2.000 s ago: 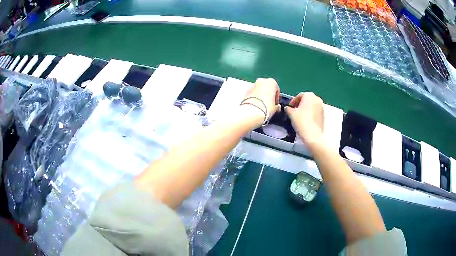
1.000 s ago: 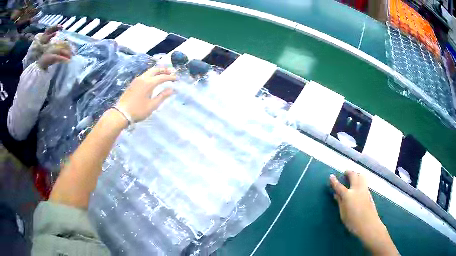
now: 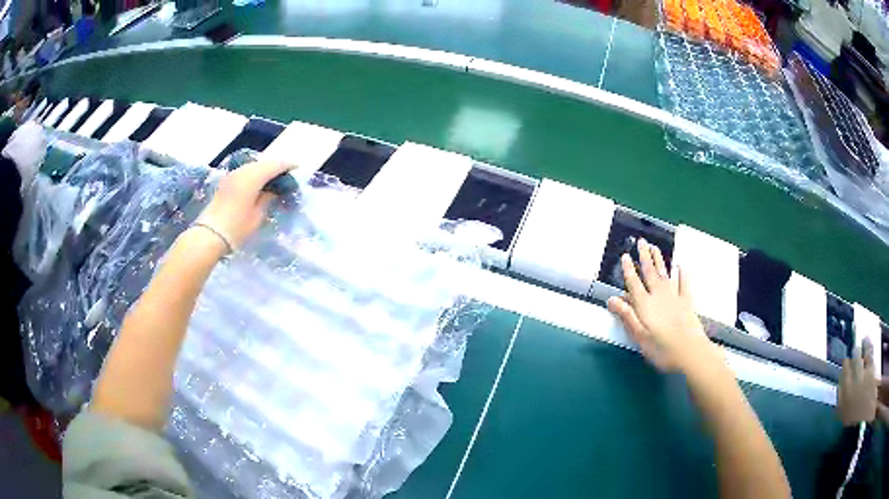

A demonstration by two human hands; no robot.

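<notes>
My left hand [image 3: 242, 203] is at the top edge of the clear blister tray [image 3: 302, 341], with its fingertips closed on a dark charging case [image 3: 283, 182]. Another dark case [image 3: 237, 159] sits just beyond the hand. My right hand [image 3: 663, 310] lies flat, fingers spread, over the lower part of a black inner tray [image 3: 643, 226] in an open gift box; what is under the fingers is mostly hidden. The box to its left has a black inner tray [image 3: 489, 203] with two small marks and a whitish case recess [image 3: 476, 232].
Boxes with white lids [image 3: 562, 234] line the green conveyor belt [image 3: 390, 107]. Crumpled plastic bags [image 3: 107, 224] lie at left. Another person's hand [image 3: 858, 385] is at the far right boxes. Blister trays and orange parts [image 3: 721, 29] are at the upper right.
My right hand has moved from the bench onto the box. My left hand has reached the dark case. The green case seen earlier on the bench is gone from there. Another person's hand now shows at right.
</notes>
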